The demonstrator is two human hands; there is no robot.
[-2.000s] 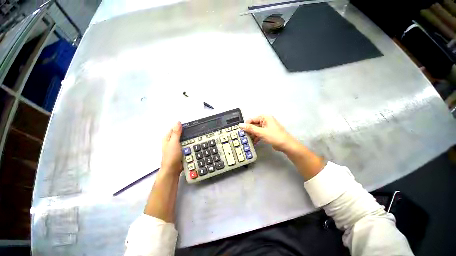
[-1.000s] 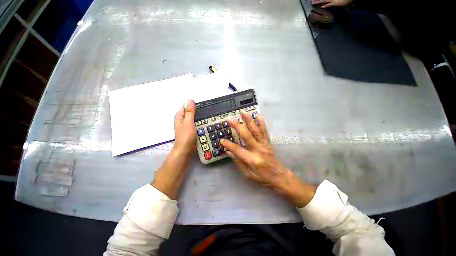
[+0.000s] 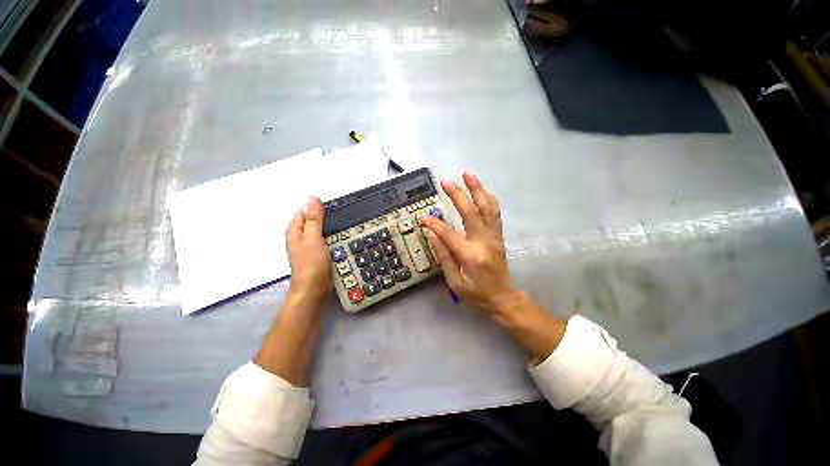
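A beige-grey desktop calculator (image 3: 378, 250) with a dark display is tilted over the near middle of the metal table (image 3: 582, 227). My left hand (image 3: 308, 246) holds its left edge, thumb on top. My right hand (image 3: 475, 246) is at its right side, fingers spread, with a fingertip over the keys at the upper right; it holds nothing. White paper sheets (image 3: 232, 232) lie to the left, partly under the calculator and my left hand. A yellow-and-black stick (image 3: 356, 136) shows beyond the calculator, partly covered by paper. A small blue tip (image 3: 454, 296) shows below my right hand.
A dark flat sheet (image 3: 619, 91) lies at the far right of the table, with a round brown object (image 3: 544, 23) at its left corner. Shelving (image 3: 45, 127) stands beyond the left edge. Something dark, unclear, is behind the dark sheet.
My right hand has moved from the number keys to the calculator's right side. The calculator, papers and my left hand appear further left in view. The other person's hand at the top is no longer seen.
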